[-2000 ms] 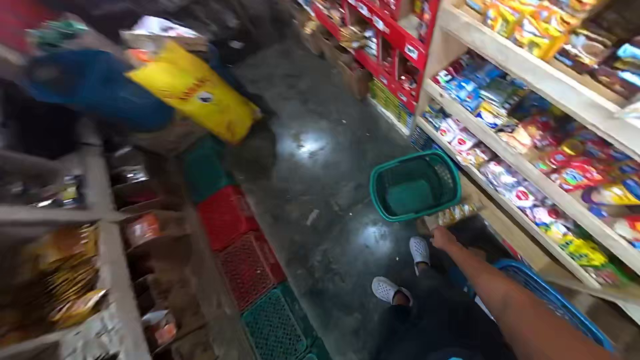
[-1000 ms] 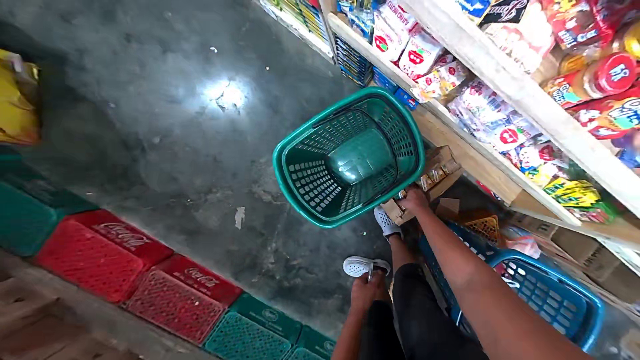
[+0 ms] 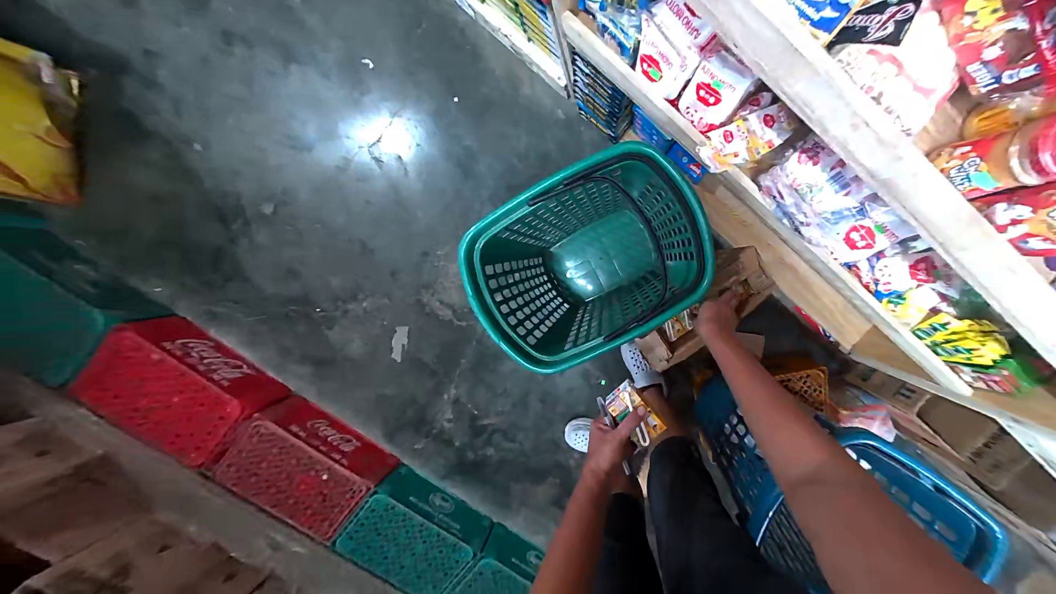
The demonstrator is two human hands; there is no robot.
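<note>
My left hand (image 3: 612, 445) grips a small yellow and white package (image 3: 634, 411) above my feet, along with what looks like a thin pale item. My right hand (image 3: 718, 313) reaches to an open cardboard box (image 3: 747, 268) at the foot of the shelves; its fingertips are partly hidden, so whether it holds something cannot be told. Small packages (image 3: 678, 325) lie in that box. Just beyond my hands stands a green plastic shopping basket (image 3: 606, 256), with nothing seen inside and its dark handle folded down onto the rim.
Wooden shelves (image 3: 858, 99) with packaged goods rise at the right. Blue baskets (image 3: 916, 495) and an orange crate (image 3: 804, 386) sit beside my legs. Red crates (image 3: 165, 388) and green crates (image 3: 412, 536) line the left. A yellow sack (image 3: 37, 124) lies at the far left.
My left hand has come into view since the oldest frame and now shows a package in its grip. My right hand remains by the cardboard box. The view has shifted down toward the basket.
</note>
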